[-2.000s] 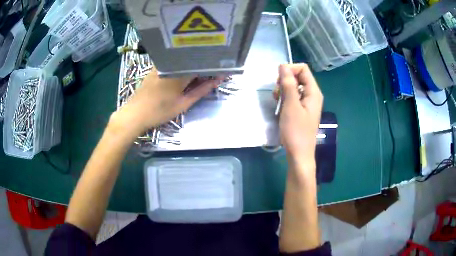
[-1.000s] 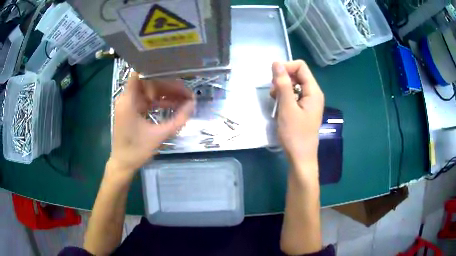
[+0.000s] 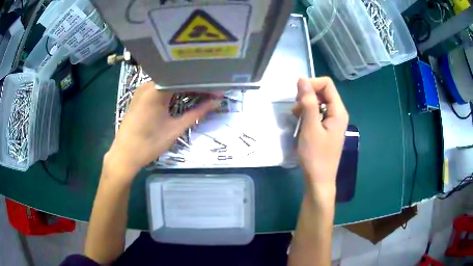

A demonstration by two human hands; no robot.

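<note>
My left hand (image 3: 150,124) reaches under the front edge of the grey press housing (image 3: 207,67), thumb and fingers near the small fixture (image 3: 231,104); whether the fingertips hold a part cannot be told. My right hand (image 3: 321,122) is closed around slim silver metal pins (image 3: 297,126), at the right rim of the metal tray (image 3: 269,156). One pin points down from the fingers and a round end shows in the palm. A heap of loose pins (image 3: 129,85) lies on the tray's left side. Several loose pins (image 3: 222,150) lie near its front.
An empty-looking clear bin (image 3: 202,208) stands in front of the tray. Stacked bins of pins are at the left (image 3: 23,122) and upper right (image 3: 363,41). A brass fitting (image 3: 118,58) sticks out at the upper left. A flat black rectangle (image 3: 348,171) lies beside my right forearm.
My left hand has moved from the loose pins back to the fixture under the press. My right hand keeps its pins. The whole view has shifted slightly.
</note>
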